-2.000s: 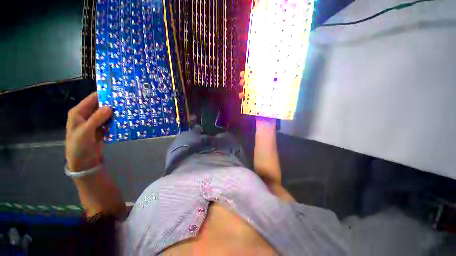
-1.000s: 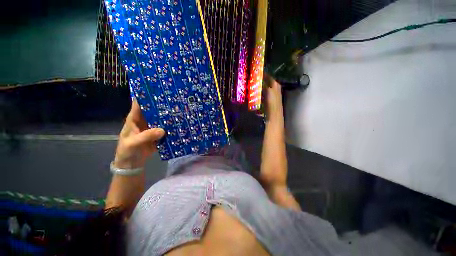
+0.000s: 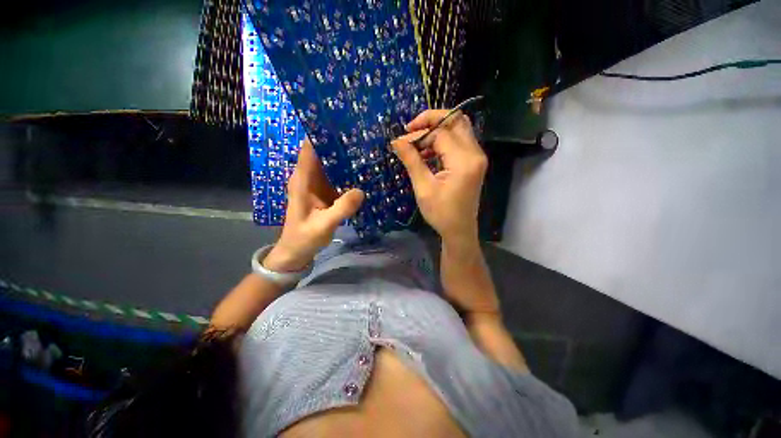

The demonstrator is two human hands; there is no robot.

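Note:
A long blue LED board (image 3: 342, 94) is tilted in front of me, component side up. My left hand (image 3: 317, 210) grips its lower left edge, thumb on the face. My right hand (image 3: 445, 162) holds a thin dark test lead (image 3: 456, 111) at the fingertips, against the board's right part; whether the tip touches is hidden by the fingers. A second blue board (image 3: 267, 141), brighter, shows behind the held one at the left. Stacked boards on edge (image 3: 218, 68) show at the upper left and just right of the held board.
A green bench top (image 3: 94, 60) is at the upper left. A white surface (image 3: 668, 188) is at the right with a dark green cable (image 3: 685, 75) across it. A dark rod with a round end (image 3: 546, 141) juts out by its left edge. Striped tape (image 3: 103, 304) crosses the floor.
My left hand and the blue board have moved right. My right hand has come over to the board with the lead. The lit pink and orange boards no longer show; a second blue board now shows.

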